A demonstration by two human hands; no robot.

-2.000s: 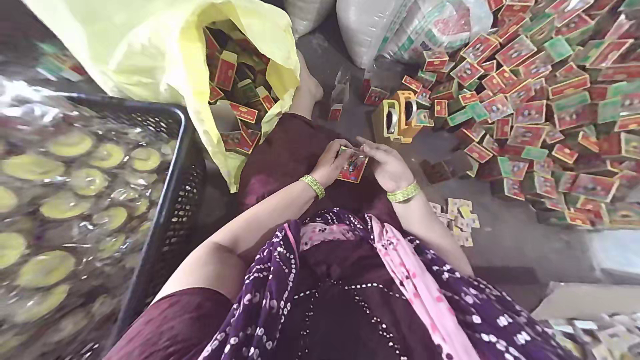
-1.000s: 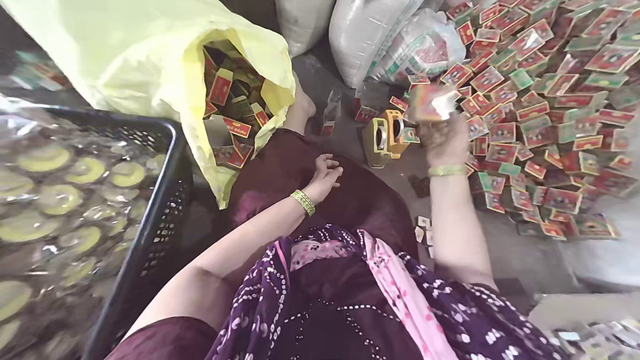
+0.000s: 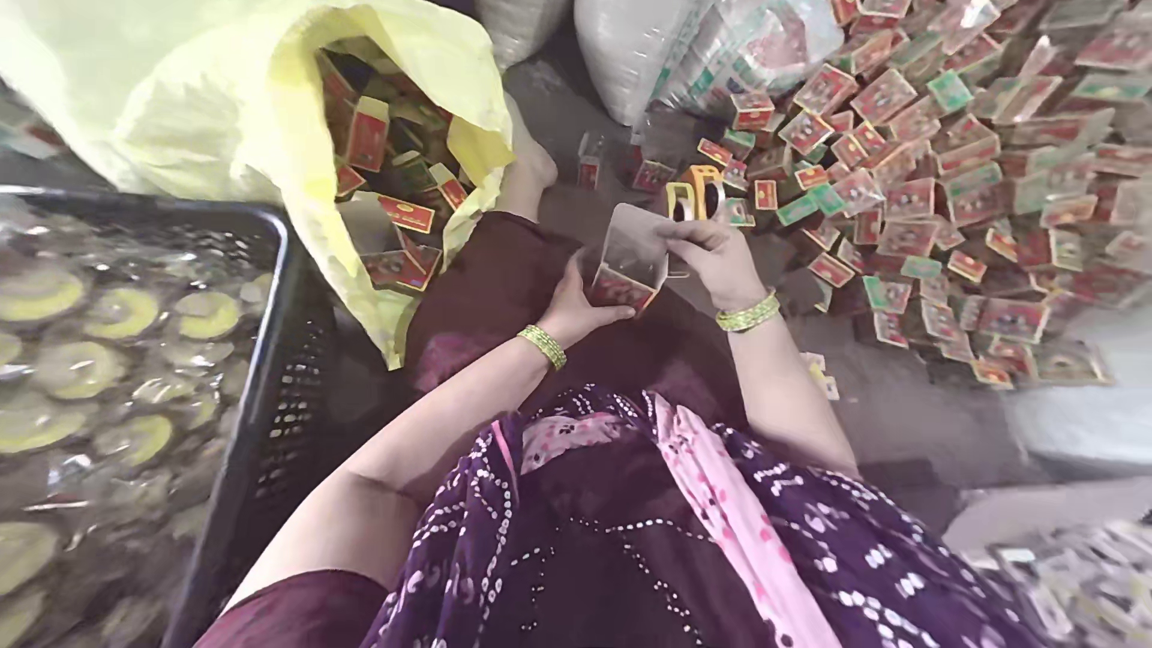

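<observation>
Above my lap, both hands hold a small clear plastic box (image 3: 627, 261) with a red printed lower part. My left hand (image 3: 579, 304) grips its lower left side, thumb along the bottom edge. The fingers of my right hand (image 3: 708, 252) pinch its upper right edge, where a clear flap stands up. Just beyond my right hand, a yellow tape roll or dispenser (image 3: 681, 202) and an orange one (image 3: 706, 184) stand on the floor; which they are I cannot tell. Small red cartons (image 3: 405, 213) lie inside the yellow sack (image 3: 297, 135) at the left.
Many red and green boxes (image 3: 909, 198) are heaped on the floor at the right. A black plastic crate (image 3: 261, 297) holds wrapped items with yellow discs (image 3: 81, 367). White sacks (image 3: 621, 54) stand at the top. Small pale pieces (image 3: 1089, 576) are piled at the lower right.
One second ago my right hand was over by the heap of boxes with a box in it, and my left hand was empty. Now both hands are together on a clear box.
</observation>
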